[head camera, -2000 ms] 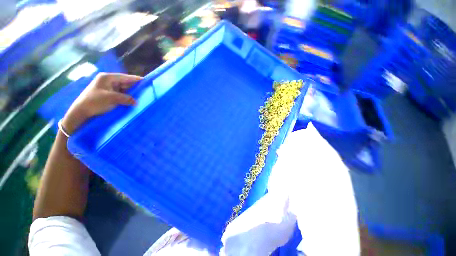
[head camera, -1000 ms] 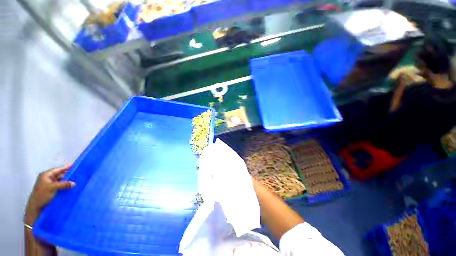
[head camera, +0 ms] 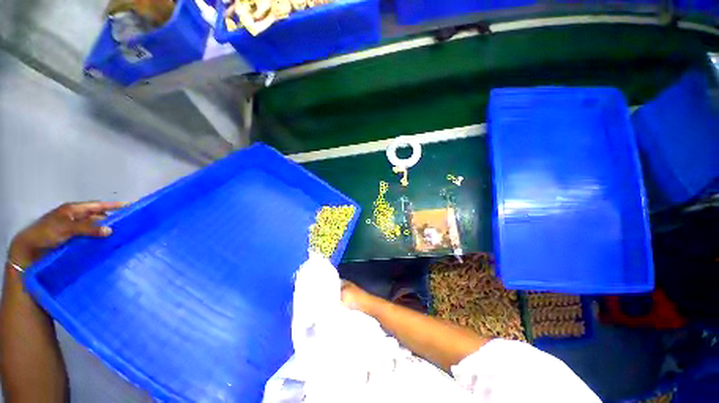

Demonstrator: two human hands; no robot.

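A large blue tray [head camera: 189, 268] is held tilted in front of me. Yellow rings [head camera: 331, 227] are heaped in its right corner. My left hand [head camera: 71, 225] is shut on the tray's left rim, fingers over the edge. My right hand [head camera: 351, 297] is at the tray's right side, mostly hidden by a white cloth or bag [head camera: 331, 330]; its grip cannot be seen clearly. More loose yellow rings [head camera: 385, 216] lie on the green bench [head camera: 465, 149], right of the tray corner.
A white ring [head camera: 404, 153] and a brown square block [head camera: 434, 230] lie on the bench. Another large blue tray [head camera: 571, 189] sits at its right. Blue bins [head camera: 303, 35] with beige pieces stand on a shelf above. Beige parts [head camera: 474, 299] fill trays below the bench edge.
The view has swung round to the bench and moved closer to it. The held tray has turned, its ring-filled corner now beside the loose rings. The rings are gathered more tightly in that corner.
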